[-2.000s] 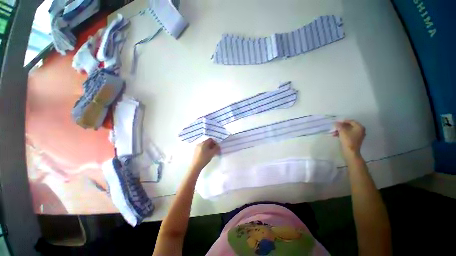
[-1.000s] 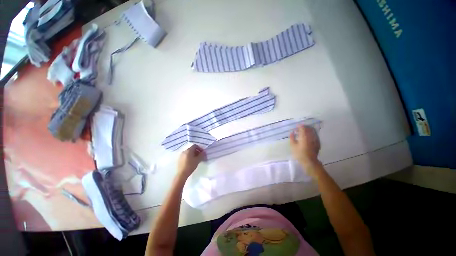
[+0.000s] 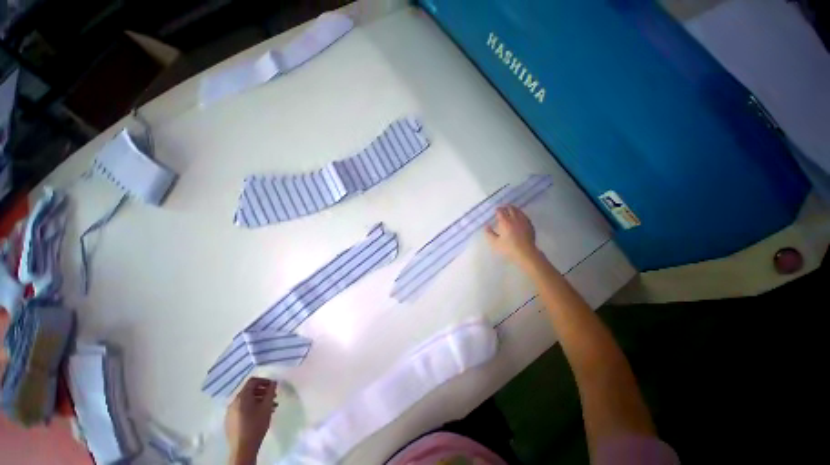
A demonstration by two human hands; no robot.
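My right hand has its fingertips on a pale interlined striped strip, which lies slanted on the white surface near the blue machine. Whether the fingers pinch it or only press is unclear. My left hand is at the lower end of overlapping dark-striped strips, with bent fingers and nothing visible in it; contact with the strips is unclear. White interlining strips lie along the near edge, their lower left end cut off by the picture's edge.
The blue HASHIMA machine stands at right. A wider cross-striped piece lies farther up, with a white strip beyond it. A tied bundle lies upper left. Grey-blue bundles and a white stack are at lower left.
The view has turned toward the machine. The interlined strip has moved away from the striped strips toward the machine with my right hand. My left hand has let go of its end.
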